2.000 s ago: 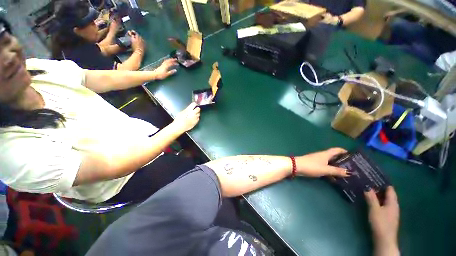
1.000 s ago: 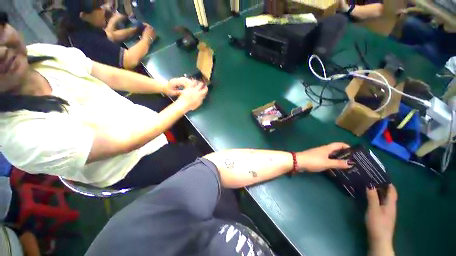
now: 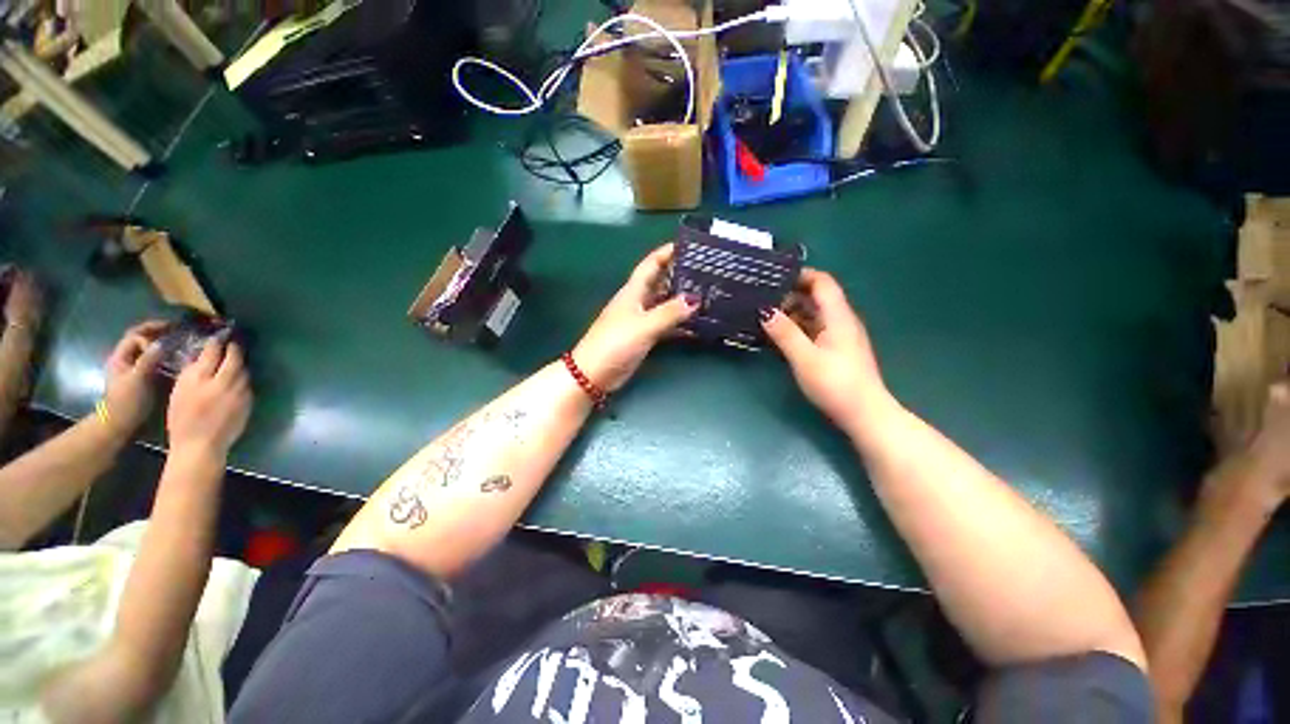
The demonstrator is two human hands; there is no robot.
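A black product box (image 3: pixel 736 283) with white print lines and a white label on its far edge is held above the green tabletop (image 3: pixel 594 467). My left hand (image 3: pixel 637 318) grips its left side, with the thumb on the printed face. My right hand (image 3: pixel 832 340) grips its right side, thumb near the lower right corner. The fingers under the box are hidden. An open black box (image 3: pixel 474 283) with a brown inside lies on the table to the left of my left hand.
A brown carton (image 3: pixel 662 163), a blue bin (image 3: pixel 775 135) with a red item, a looped white cable and black cables lie beyond the box. A large black unit (image 3: pixel 361 85) stands far left. A neighbour's hands (image 3: pixel 198 382) hold a dark item at left. Another person's arm (image 3: pixel 1203 566) is at right by brown cardboard.
The view has swung right and down, so my hands and the box now show near the middle. Both hands still hold the box. The open box appeared on the table between two and one seconds ago.
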